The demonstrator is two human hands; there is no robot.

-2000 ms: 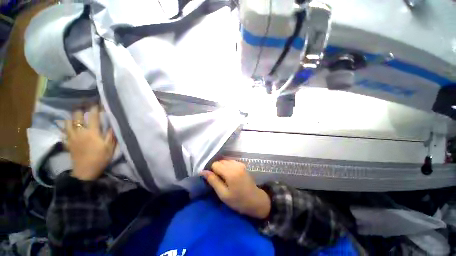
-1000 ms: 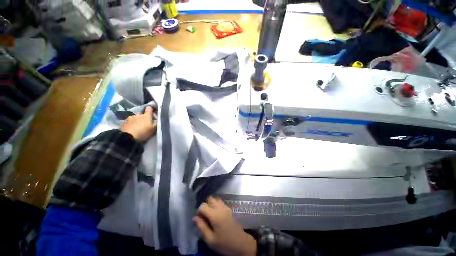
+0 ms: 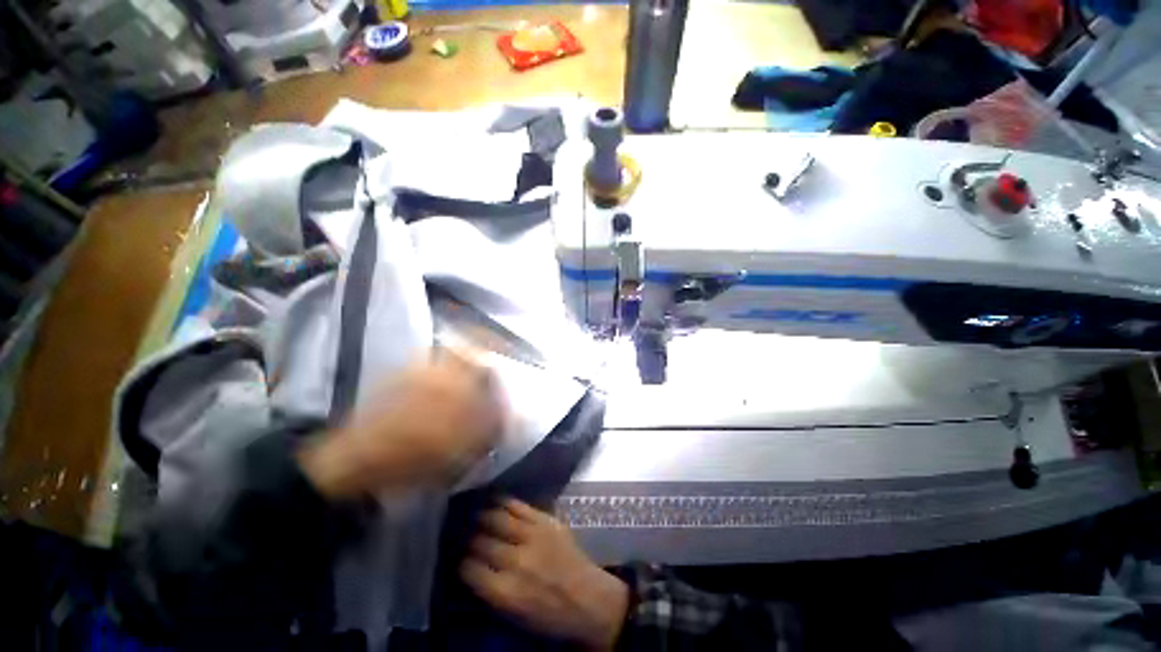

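The light grey garment (image 3: pixel 299 344) with dark grey bands lies heaped left of the needle, one edge reaching under the bright needle area. A dark grey piece (image 3: pixel 541 465) shows beneath its right edge. My left hand (image 3: pixel 427 420) is blurred, over the middle of the garment; whether it grips cloth is not clear. My right hand (image 3: pixel 528 567) lies at the table's front edge on the dark grey cloth, fingers curled at its edge; its hold is unclear. The white sewing machine head (image 3: pixel 764 242) stands to the right, a dark attachment (image 3: pixel 652 354) beside the needle.
The ruler-marked front edge (image 3: pixel 764 510) runs rightward. A brown board (image 3: pixel 77 369) is at the left. Behind lie a red packet (image 3: pixel 539 46), a blue-and-white roll (image 3: pixel 386 40), a dark flask (image 3: pixel 656 64) and dark cloth (image 3: pixel 917 102). Light cloth (image 3: pixel 1019 624) shows at the lower right.
The view has tilted up since the oldest frame. My left hand has moved from the garment's left part rightward to its middle. More dark grey cloth shows near my right hand.
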